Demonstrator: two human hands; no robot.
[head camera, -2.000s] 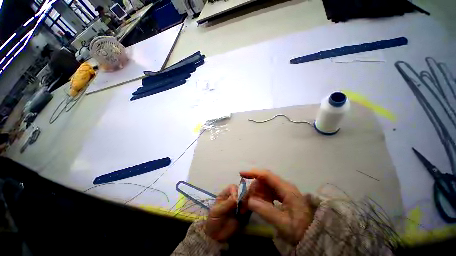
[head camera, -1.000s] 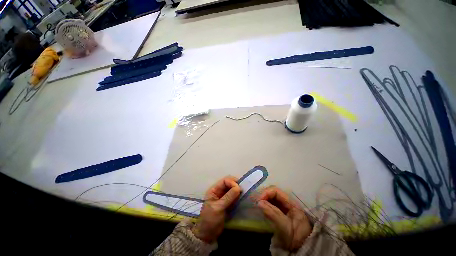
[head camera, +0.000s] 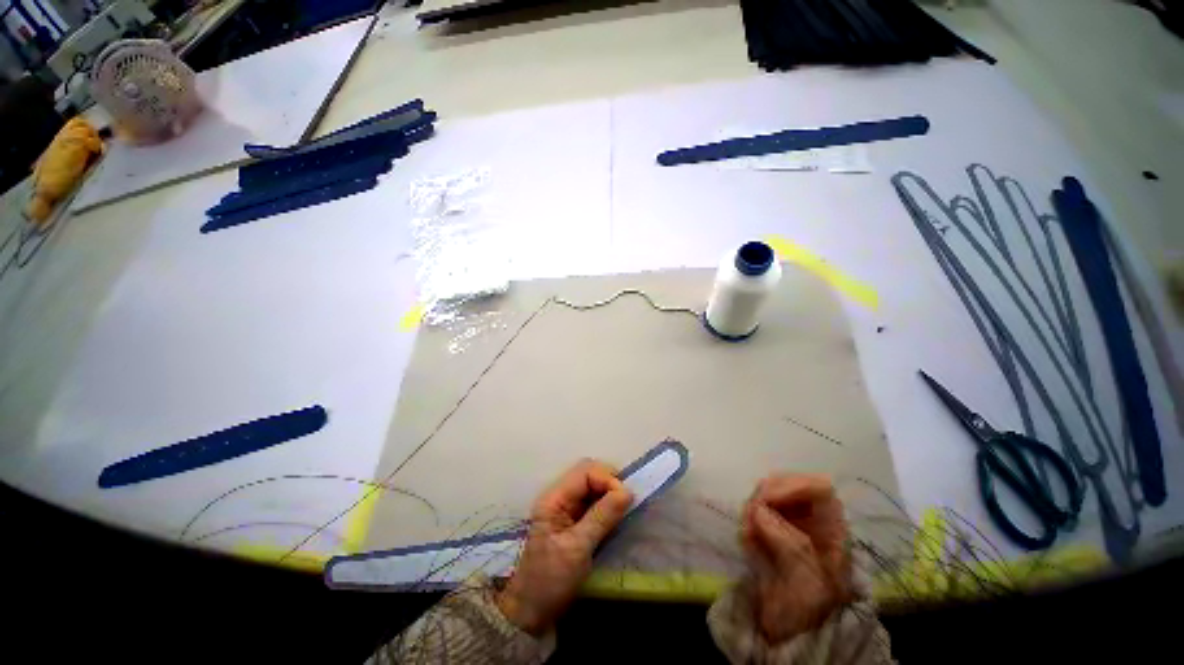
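A navy strap (head camera: 435, 561) lies pale side up along the near table edge, its rounded right end raised over the beige-grey board. My left hand (head camera: 567, 535) pinches it near its middle, thumb on top. My right hand (head camera: 795, 552) is to the right of the strap, apart from it, with fingers curled together and slightly blurred. I cannot make out a needle or thread at its fingertips. Loose dark threads (head camera: 883, 539) curl over both sleeves and the near edge.
A white thread cone (head camera: 744, 292) stands on the board (head camera: 623, 377). Dark-handled scissors (head camera: 1026, 481) and grey-blue trim loops (head camera: 1026, 292) lie right. Navy straps (head camera: 318, 169) are stacked far left; single ones lie left (head camera: 214, 446) and at the top (head camera: 792, 140). A shiny plastic bag (head camera: 455, 247) lies left.
My right hand has moved right, away from the strap. The strap has gone from folded up between both hands to lying out flatter in my left hand. The view has shifted, so the table things appear further left.
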